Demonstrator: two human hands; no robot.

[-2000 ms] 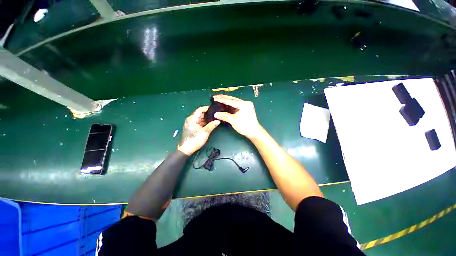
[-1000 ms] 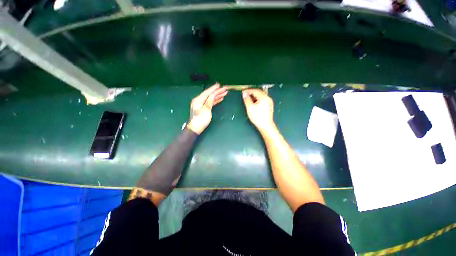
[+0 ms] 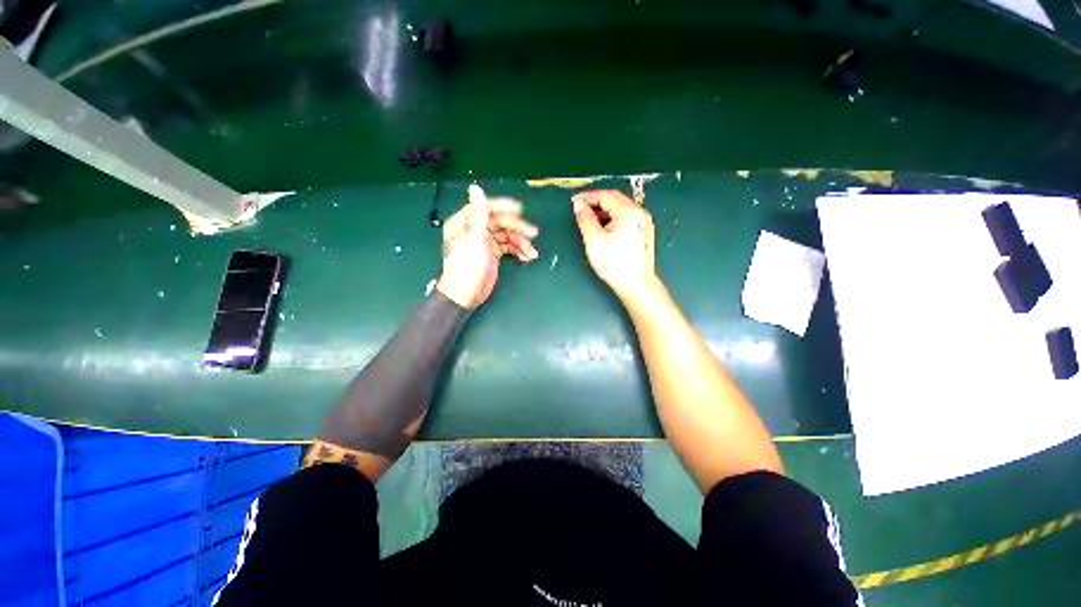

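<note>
My left hand [image 3: 486,246] is open and empty above the green bench, palm turned inward, fingers spread. My right hand [image 3: 611,231] is to its right, with fingers curled and thumb near the index finger. A dark gap shows between them; I cannot tell whether it holds something small. A bundled black cable [image 3: 423,157] lies beyond my left hand on the darker green surface, its plug end [image 3: 435,219] reaching over the bench edge. A small black unit [image 3: 436,38] lies farther back, beyond the cable.
A black phone [image 3: 243,311] lies at left near a white metal post [image 3: 130,136]. At right are a white paper [image 3: 784,282] and a white sheet [image 3: 913,403] bearing black case parts [image 3: 1022,279]. Another dark unit [image 3: 844,77] lies back right. Blue crates [image 3: 142,510] stand lower left.
Both hands were together on a black unit; now they are apart. The cable has gone from the bench in front of me to the far surface, and has since shifted left with the unit there.
</note>
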